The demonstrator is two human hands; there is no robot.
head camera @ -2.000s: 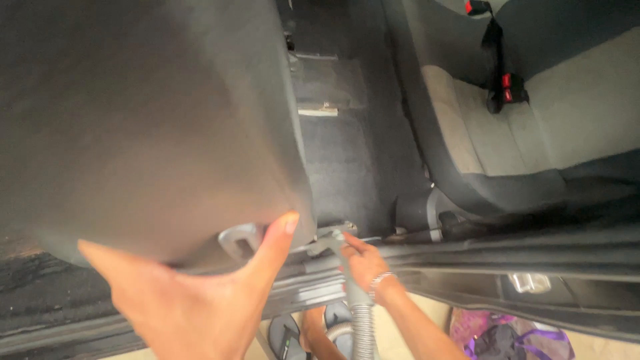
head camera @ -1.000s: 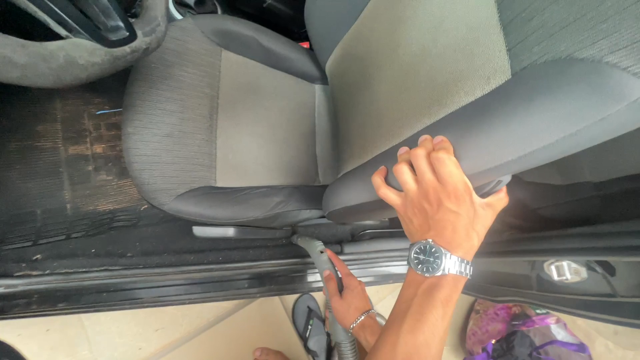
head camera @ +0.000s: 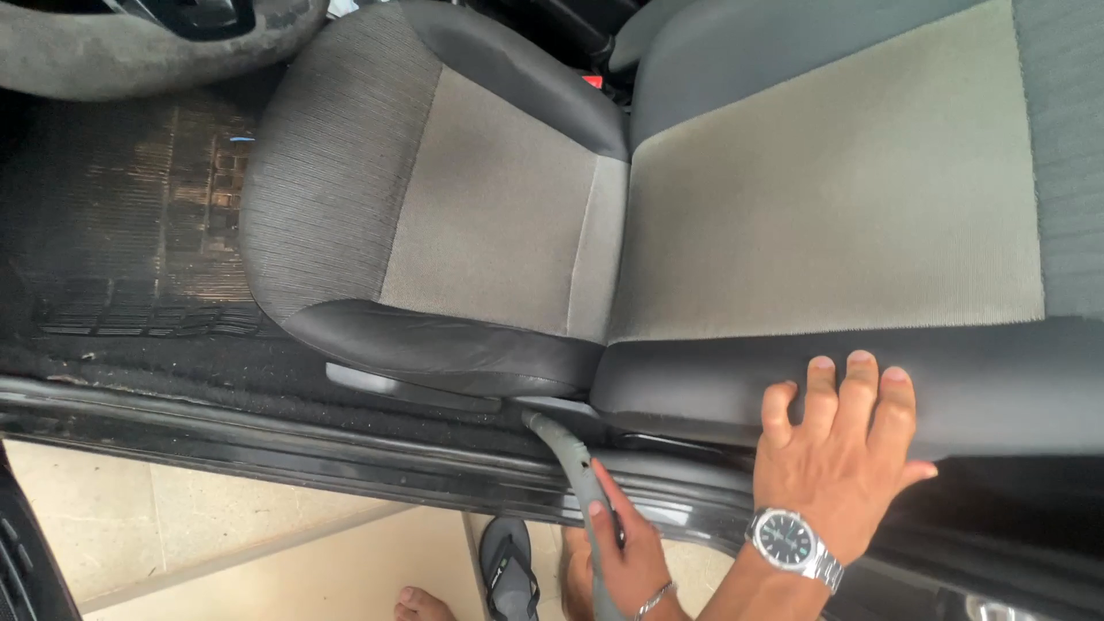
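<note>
My right hand [head camera: 628, 552], with a bracelet at its wrist, is closed around a grey curved vacuum cleaner wand [head camera: 573, 461]. The wand's tip is in the gap between the front seat cushion [head camera: 509, 207] and the door sill [head camera: 285, 448], by the seat's side trim [head camera: 388, 385]. My left hand [head camera: 841, 440], wearing a metal-band watch [head camera: 789, 539], rests palm down on the dark side bolster of the backrest [head camera: 828, 207]. Its fingers are spread and its thumb points right. My left forearm lies to the right of my right hand. Fingertips and wand body are partly hidden.
A steering wheel [head camera: 155, 52] is at the upper left, above a worn floor mat [head camera: 147, 207] with a small blue piece on it. A red seat belt buckle [head camera: 592, 82] shows behind the cushion. Below the sill are a flip-flop [head camera: 509, 569] and bare feet on tiles.
The view has moved from the rear footwell to the front seat. The wand tip, first at the rear footwell, is now beside the front cushion. My left hand has stayed at the backrest since one second ago.
</note>
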